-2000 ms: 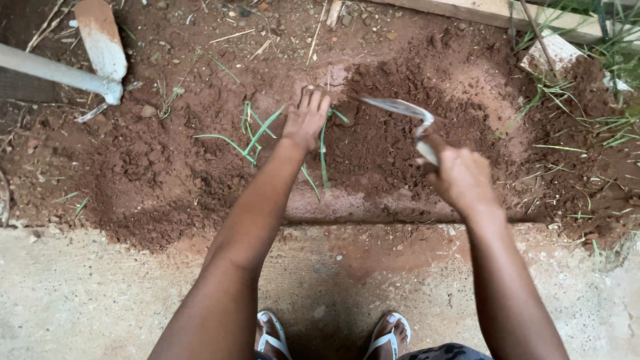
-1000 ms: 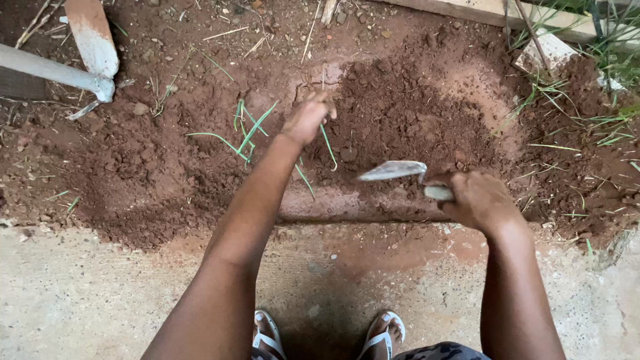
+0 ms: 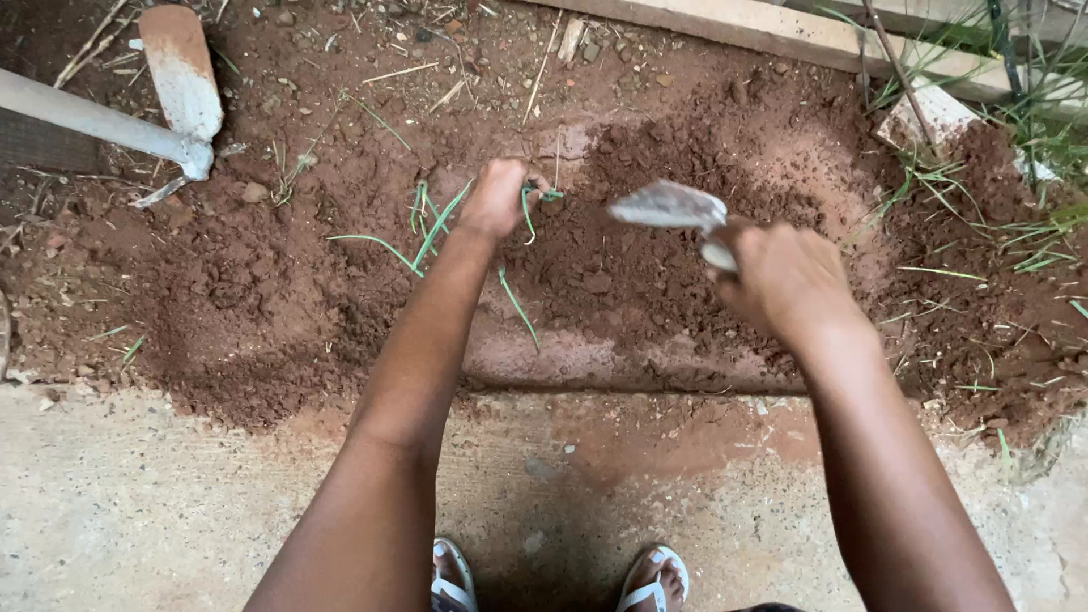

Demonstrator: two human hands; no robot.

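My left hand (image 3: 503,197) is closed on a green seedling (image 3: 529,217) with thin leaves, low over the reddish soil. Just left of that wrist, more slender green leaves (image 3: 433,229) rise from the ground, and another green leaf (image 3: 518,308) lies below the hand. My right hand (image 3: 786,276) grips the handle of a small metal trowel (image 3: 671,206). Its soil-smeared blade points left above the loose dug soil (image 3: 646,263); the fingers hide most of the handle.
A hoe (image 3: 183,89) with a pale handle lies at the upper left. Wooden boards (image 3: 765,30) border the bed at the top right, near a white block (image 3: 926,119) and grass (image 3: 1041,225). A concrete slab (image 3: 212,510) with my sandalled feet runs along the bottom.
The trowel in my right hand has moved up, away from the lower edge of the bed. My left hand stays near the green leaves.
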